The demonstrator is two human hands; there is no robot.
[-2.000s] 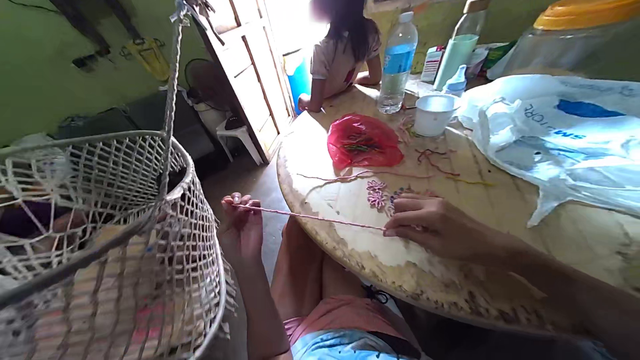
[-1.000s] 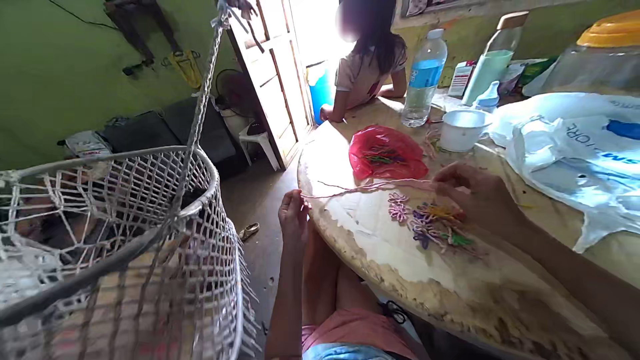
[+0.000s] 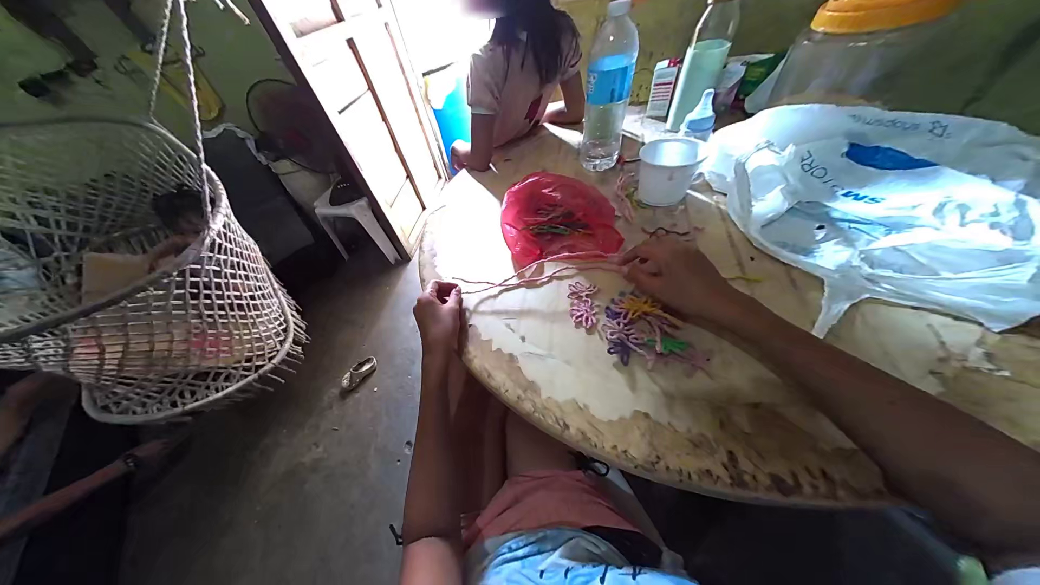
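Note:
A thin pink yarn strand point(image 3: 528, 275) runs between my two hands, above the edge of the worn round table point(image 3: 536, 390). At the table's left edge, my left hand point(image 3: 440, 310) pinches one end with closed fingertips. My right hand point(image 3: 662, 268) grips the other part, over the table. Just below it lie looped yarn flowers: pink point(image 3: 582, 305), purple point(image 3: 621, 335) and yellow point(image 3: 642, 305), with some green yarn point(image 3: 673, 345) beside them. Behind the strand sits an open red plastic bag point(image 3: 561, 213) with dark and green strands inside.
Past the red bag stand a white cup point(image 3: 668, 171), a water bottle point(image 3: 609, 89), a green-filled bottle point(image 3: 705, 65) and a baby bottle point(image 3: 700, 118). A white plastic bag point(image 3: 886, 203) spreads at right. A netted hanging cradle point(image 3: 179, 301) is at left. Another person point(image 3: 524, 81) leans on the table's far side.
The strand was one taut line two seconds ago; it now hangs as more than one loose length between my hands. The view has shifted, showing more of the yarn flowers.

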